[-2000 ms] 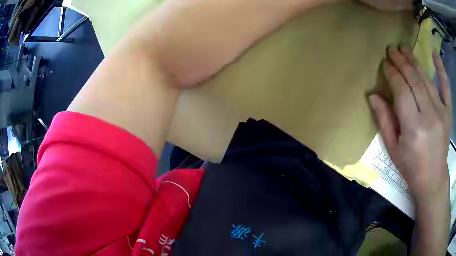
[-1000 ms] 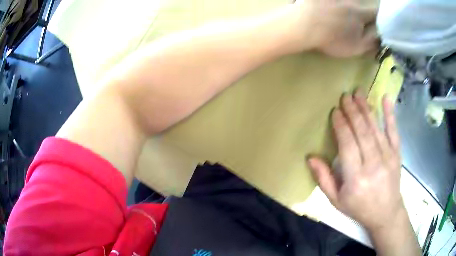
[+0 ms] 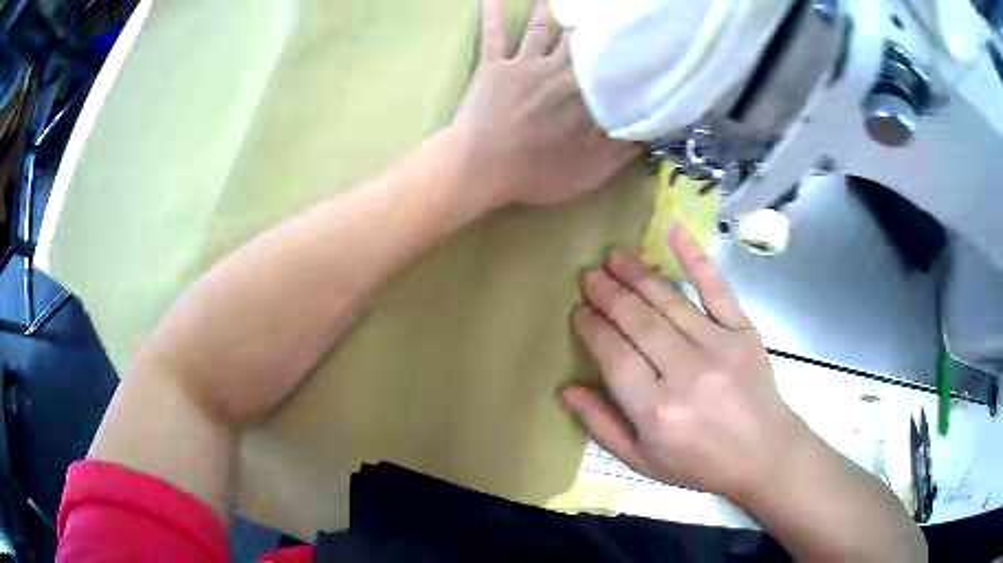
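Note:
A large tan panel (image 3: pixel 473 341) lies flat across the machine table, its right edge at the needle area (image 3: pixel 698 165). A yellow strip of material (image 3: pixel 684 209) shows along that edge, below the presser foot. My left hand (image 3: pixel 539 121) lies flat on the panel, left of the machine head, some fingers cut off by the top edge. My right hand (image 3: pixel 682 374) rests palm down on the panel's right edge, fingers apart, one finger on the yellow material. Neither hand grips anything. A bunched white cloth (image 3: pixel 671 61) covers the machine head and hides part of the needle area.
The white sewing machine arm (image 3: pixel 935 143) spans the upper right. A metal bed plate (image 3: pixel 836 286) lies right of the needle. Dark snips (image 3: pixel 922 467) and a green tool (image 3: pixel 944 390) lie at the right. A printed paper (image 3: pixel 610 464) shows below my right hand.
The view has shifted, bringing more of the machine and table into sight. My left hand now shows more fully beside the head. My right hand remains flat at the panel's right edge, nearer the needle area.

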